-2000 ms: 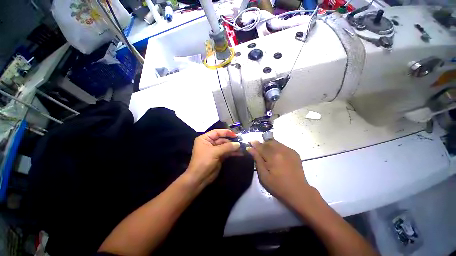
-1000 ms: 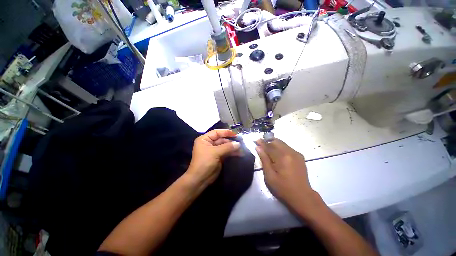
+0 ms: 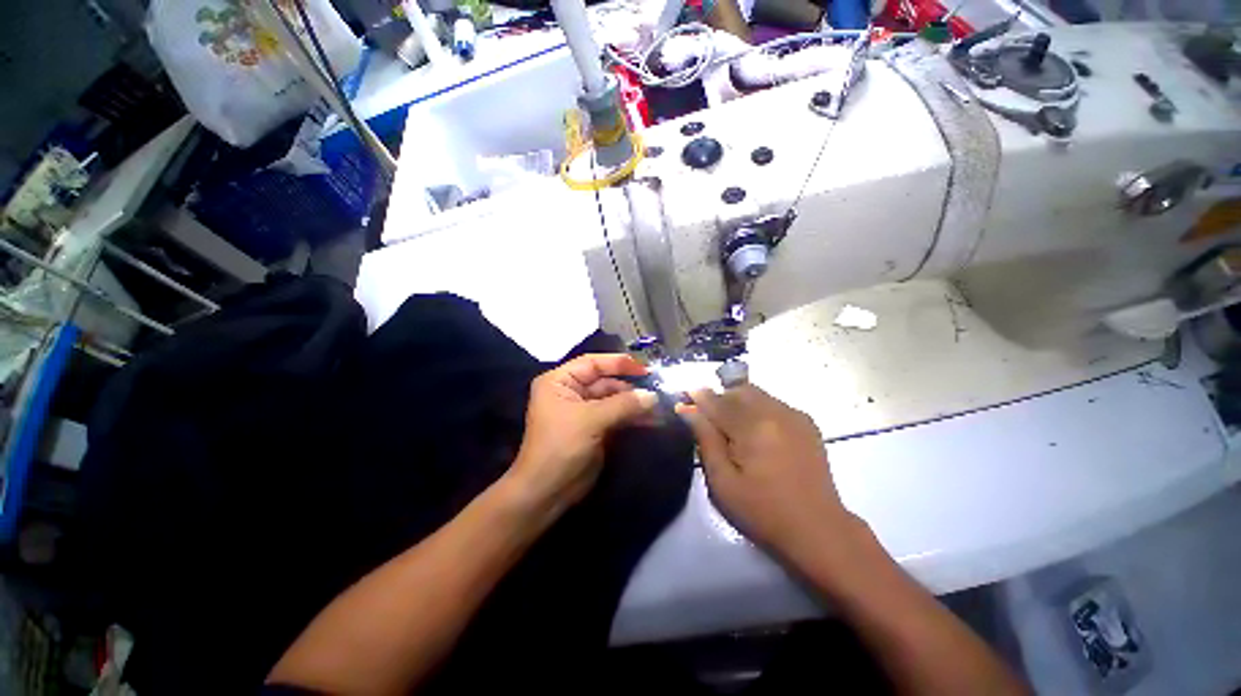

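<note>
A black garment (image 3: 449, 408) lies in a large mass at the left and hangs off the table; its edge reaches the needle area. My left hand (image 3: 574, 415) pinches the garment's edge just in front of the presser foot. My right hand (image 3: 762, 449) is close at its right, fingertips at the same edge, almost touching the left fingertips. A small dark or shiny bit shows between them, too small to name. Part of a greyish, rounded thing (image 3: 732, 371) shows above my right fingers; I cannot tell if it is held. The sewing machine (image 3: 844, 177) stands behind.
A white scrap (image 3: 855, 317) lies on the machine bed right of the needle. A yellow ring (image 3: 600, 161) hangs round a grey post. A small container of little parts (image 3: 1105, 630) is low right, below the white table's edge (image 3: 953, 544). A blue basket (image 3: 279, 204) stands back left.
My right fingertips were slightly apart from the left ones a second ago and are now back against the cloth edge. The left hand has barely moved.
</note>
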